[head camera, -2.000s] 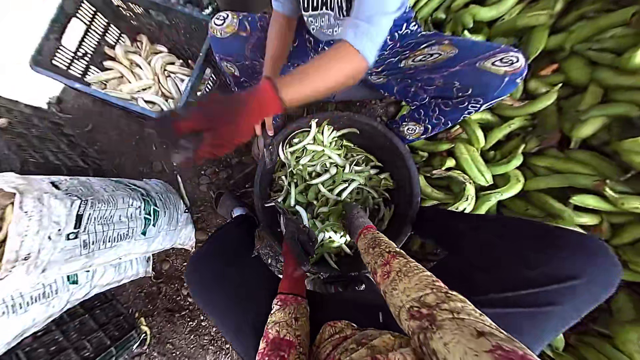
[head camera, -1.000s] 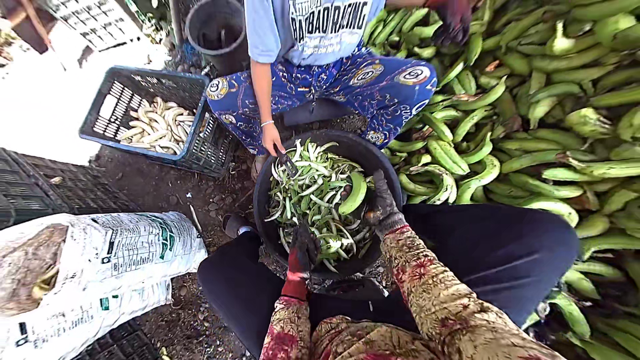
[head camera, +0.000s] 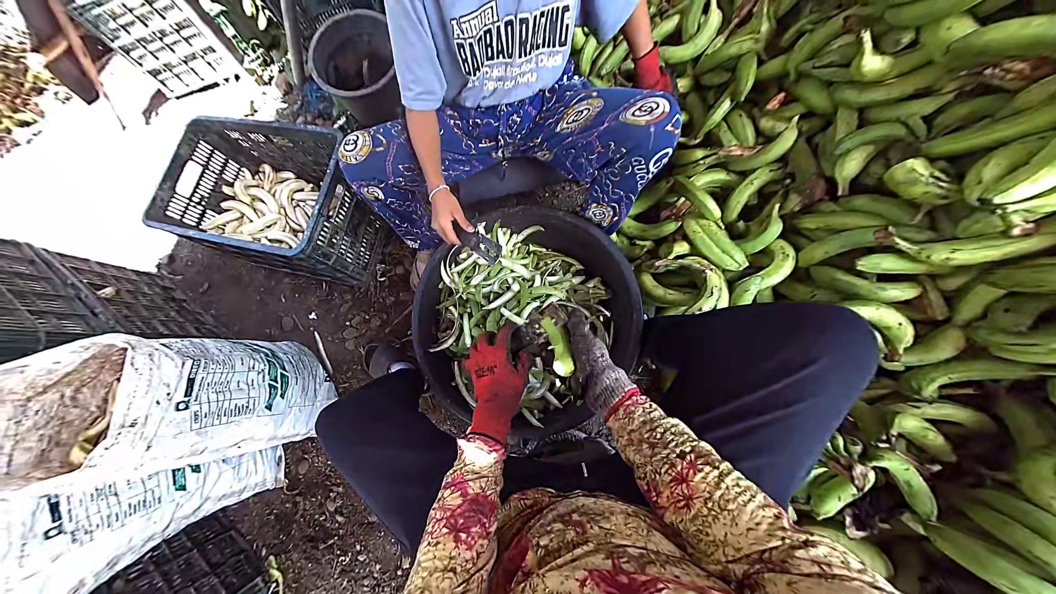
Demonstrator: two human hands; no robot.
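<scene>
My left hand (head camera: 497,381), in a red glove, reaches into the black tub (head camera: 629,330) between my legs; its fingertips are partly hidden among the peels. My right hand (head camera: 596,363), in a grey glove, is beside a green plantain (head camera: 558,346) that lies between my two hands, with a dark thing at its upper end. Whether either hand grips it I cannot tell. Strips of green and white peel (head camera: 516,276) fill the tub. A co-worker's bare hand (head camera: 450,216) holds a dark-handled tool (head camera: 480,245), perhaps a peeler, over the peels.
Green plantains (head camera: 874,239) are heaped along the right side. A dark plastic crate (head camera: 239,239) with peeled plantains (head camera: 264,206) stands at the upper left. White printed sacks (head camera: 239,388) lie at the left, near black crates (head camera: 91,297). The co-worker sits opposite, a red-gloved hand (head camera: 652,70) at the heap. Behind stands a bucket (head camera: 355,66).
The co-worker's red-gloved hand has gone from near the crate to the plantain heap. A plantain, absent from the tub two seconds ago, is now between my hands, lower than one second ago.
</scene>
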